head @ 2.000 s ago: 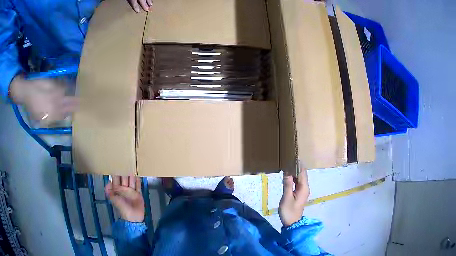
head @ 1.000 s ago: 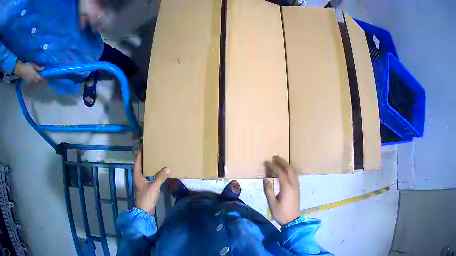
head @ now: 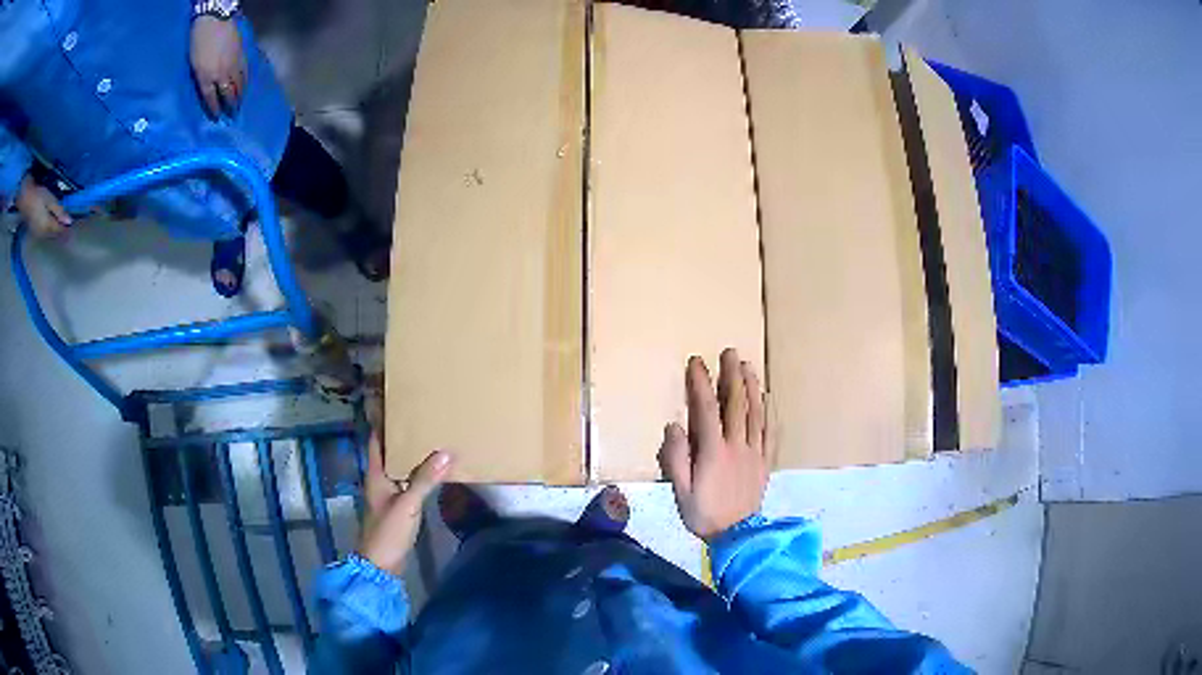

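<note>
A brown corrugated carton [head: 488,264] stands in front of me with its top flaps folded shut, so its contents are hidden. A second brown carton [head: 837,251] is against its right side. My left hand [head: 400,505] is at the near left corner of the first carton, thumb on the top edge and fingers down its side. My right hand [head: 718,455] lies flat with fingers spread on the right flap, near the front edge, holding nothing.
A blue platform hand truck [head: 244,429] is at the left, its tube handle [head: 185,330] held by a person in blue [head: 119,92]. Blue plastic crates [head: 1055,257] are at the right beyond the cartons. A yellow floor line [head: 923,530] runs at lower right.
The carton's flaps, open two seconds ago, are now closed over the parts. My right hand has moved from the front edge onto the top. The hand truck handle has shifted slightly left since one second ago.
</note>
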